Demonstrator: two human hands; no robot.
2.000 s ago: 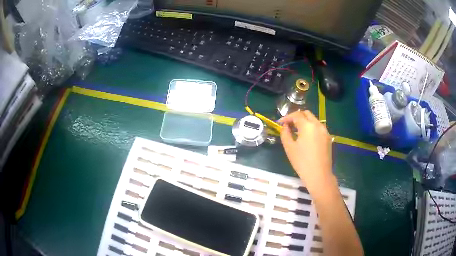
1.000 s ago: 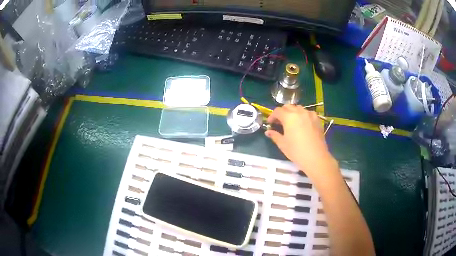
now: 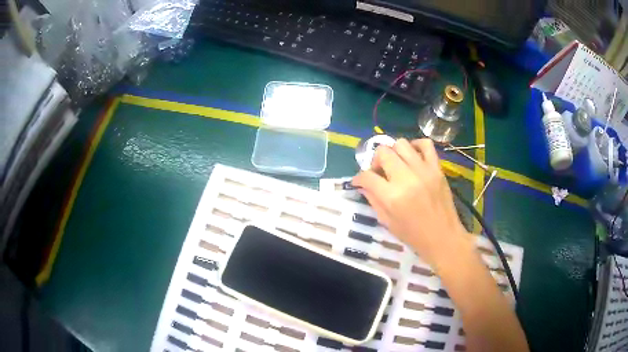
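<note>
My right hand point(image 3: 410, 189) is bent over the round silver fixture point(image 3: 370, 150) and covers its right part. The thumb and index tips are close together at a small dark module point(image 3: 349, 185), which lies on a small white piece at the tray's top edge. The fingers hide whether they grip it. The yellow pen tool point(image 3: 379, 130) shows only its tip behind the fixture. The white slotted tray point(image 3: 206, 227) holds many dark modules, with a black-screened phone point(image 3: 306, 283) lying on it. My left hand is not in view.
An open clear box point(image 3: 290, 150) stands left of the fixture. A silver cylinder with brass top point(image 3: 441, 120) and crossed swabs point(image 3: 486, 188) are right. A black cable point(image 3: 496, 240) crosses the tray's right side. Keyboard point(image 3: 310, 38), mouse point(image 3: 489, 93) and blue bin point(image 3: 544, 148) lie beyond.
My right hand has left the yellow tool and moved down-left to the module by the fixture. The black cable now shows right of my wrist. The camera view has shifted.
</note>
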